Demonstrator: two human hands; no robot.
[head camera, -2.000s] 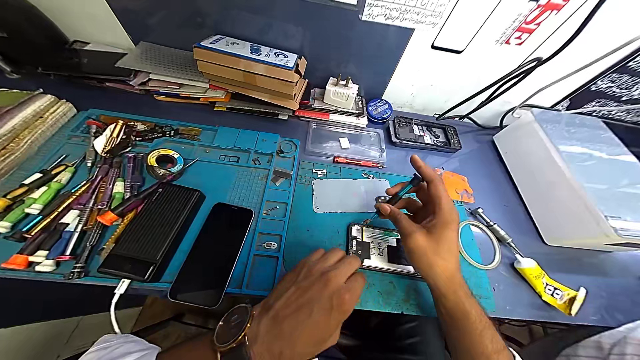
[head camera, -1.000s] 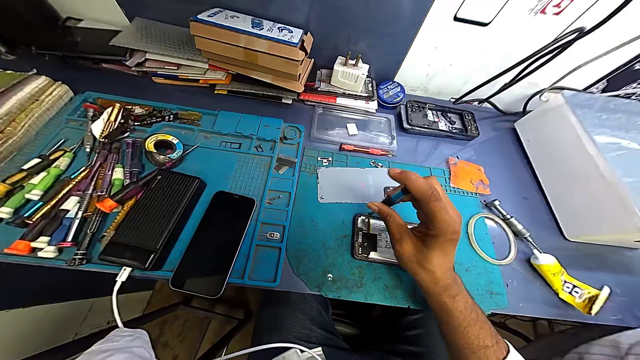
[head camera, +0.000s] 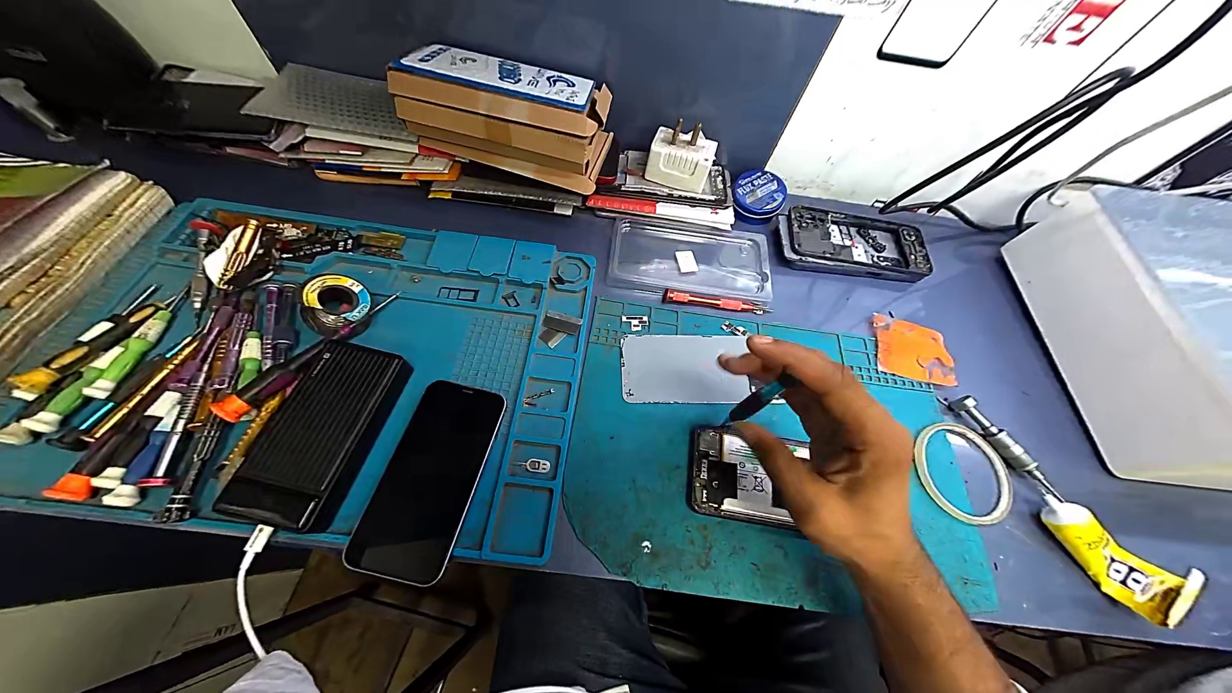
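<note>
My right hand holds a small screwdriver with a dark and teal handle between its fingers. The tool slants down to the upper left corner of an opened phone, whose battery and inner parts show; the hand hides the phone's right part. A pale grey back panel lies just behind the phone on the teal mat. Of my left arm only a bit of sleeve shows at the bottom left edge; the left hand is out of view.
Left of the phone lie a black-screened phone, a black power bank and several screwdrivers. To the right are a tape ring, a yellow glue tube and an orange piece. A clear tray stands behind.
My left hand, by the phone two seconds ago, has left the view. My right hand has stayed over the opened phone with the screwdriver, whose tip now points to the phone's upper left corner.
</note>
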